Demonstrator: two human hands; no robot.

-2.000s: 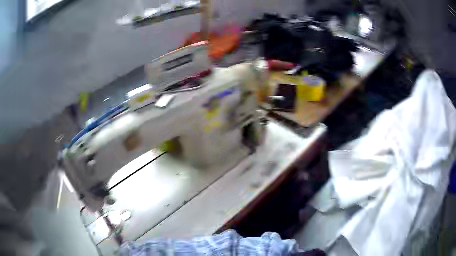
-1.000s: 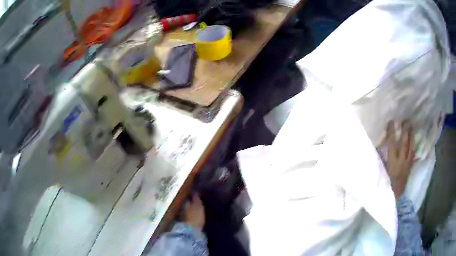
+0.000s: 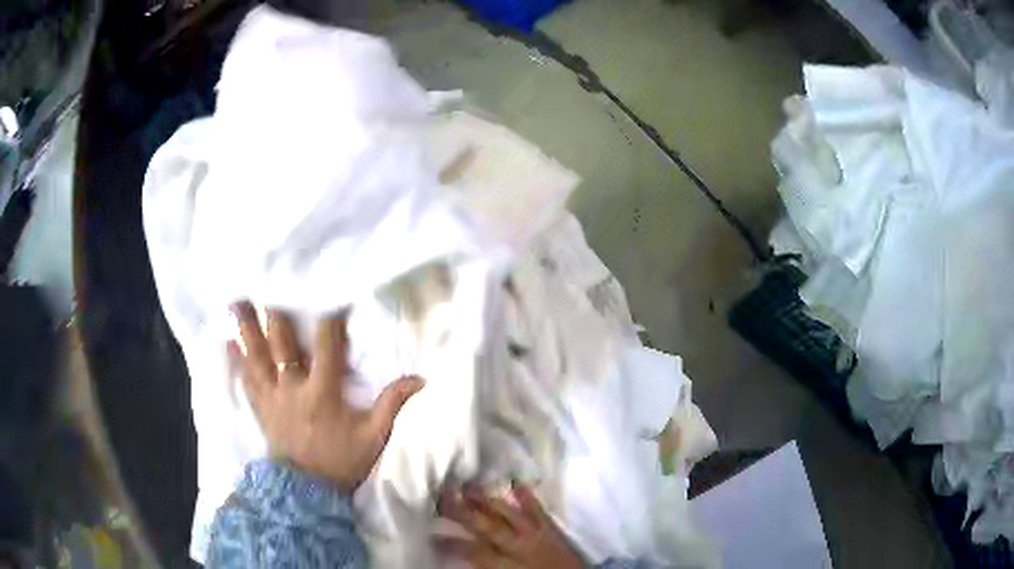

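A large heap of white garment pieces (image 3: 322,189) lies in front of me, with cream pieces (image 3: 500,178) showing along its right side. My left hand (image 3: 317,406) rests flat on the white cloth, fingers spread, with a ring on one finger and a light blue sleeve. My right hand (image 3: 512,528) is at the bottom edge, partly cut off and blurred, with its fingers on the lower part of the heap. Whether it grips cloth is not clear.
A dark green crate (image 3: 795,322) heaped with white cloth (image 3: 923,245) stands at the right. A white sheet-like piece (image 3: 767,517) lies at the bottom right. The greenish-grey floor (image 3: 656,100) has a dark crack. A blue object (image 3: 517,11) shows at the top edge.
The view has swung right and down, away from the sewing machine and side table. The white heap now lies left of centre, and both hands are on it.
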